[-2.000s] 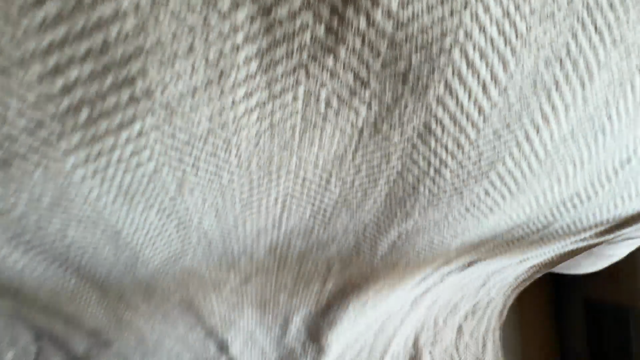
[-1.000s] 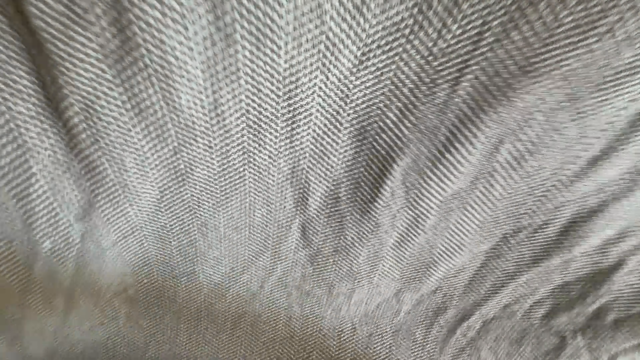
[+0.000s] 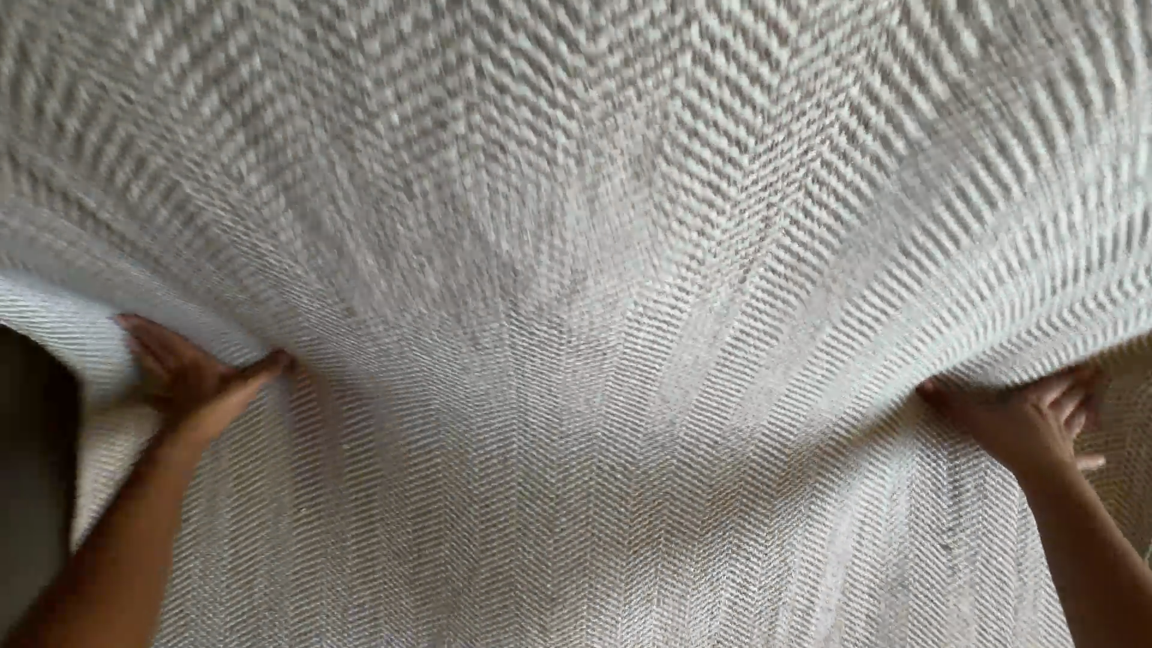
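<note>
A large grey-and-white herringbone cloth (image 3: 576,342) fills most of the head view, its upper part very close to the camera. At the left, my left hand (image 3: 193,378) presses into the underside of the raised fabric, thumb and fingers spread apart. My right hand (image 3: 1026,414) is at the right against a fold of the same cloth, its thumb on the fabric and its fingers spread outward, partly blurred. Neither hand is plainly closed on the cloth. Between them the weave hangs in soft folds.
A dark area (image 3: 31,450) shows beyond the cloth's left edge. Past the right hand is a brownish patterned surface (image 3: 1125,441), too shaded to name. The raised cloth hides whatever lies ahead.
Both hands and forearms now show; neither was in view in the earlier frames. The cloth has shifted, its upper part lifted over the hands.
</note>
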